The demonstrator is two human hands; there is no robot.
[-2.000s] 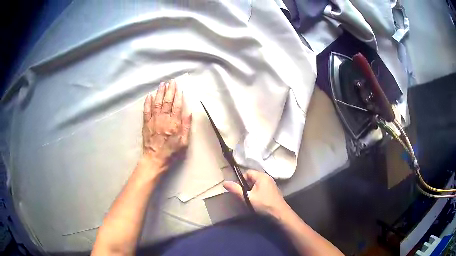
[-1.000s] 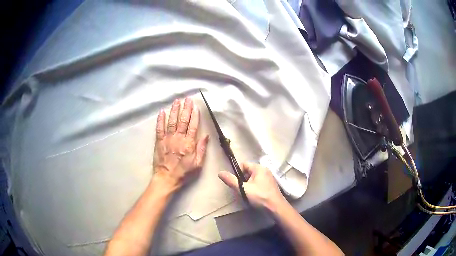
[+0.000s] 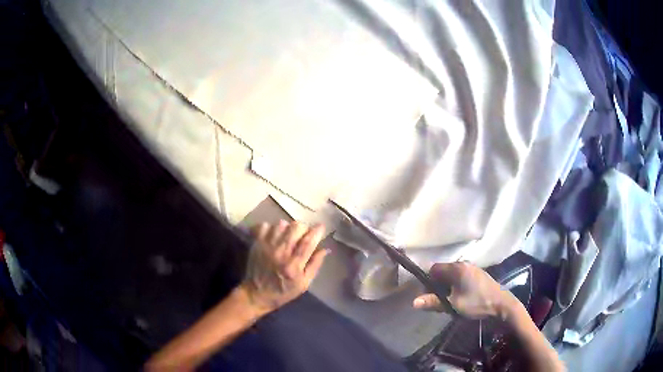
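Note:
The large pale cloth point(image 3: 320, 94) covers most of the table, with soft folds at the right. A cut piece edge with a small step point(image 3: 252, 161) runs diagonally across it. My right hand point(image 3: 465, 290) holds the dark shears point(image 3: 392, 253), with the blades pointing up-left and the tip over the cloth. My left hand point(image 3: 287, 261) lies left of the shears at the near table edge, fingers bent over the cloth edge and a flat greyish piece point(image 3: 269, 212). Whether it grips cloth is hidden.
The steam iron point(image 3: 465, 341) is partly visible at the bottom, beyond my right wrist. A heap of pale and grey cloth point(image 3: 618, 225) lies at the right. The table's curved near edge point(image 3: 171, 178) borders a dark area at the left.
The view has turned towards the near table edge. My left hand has left its flat place on the cloth and is at the edge with bent fingers. The shears have stayed in my right hand.

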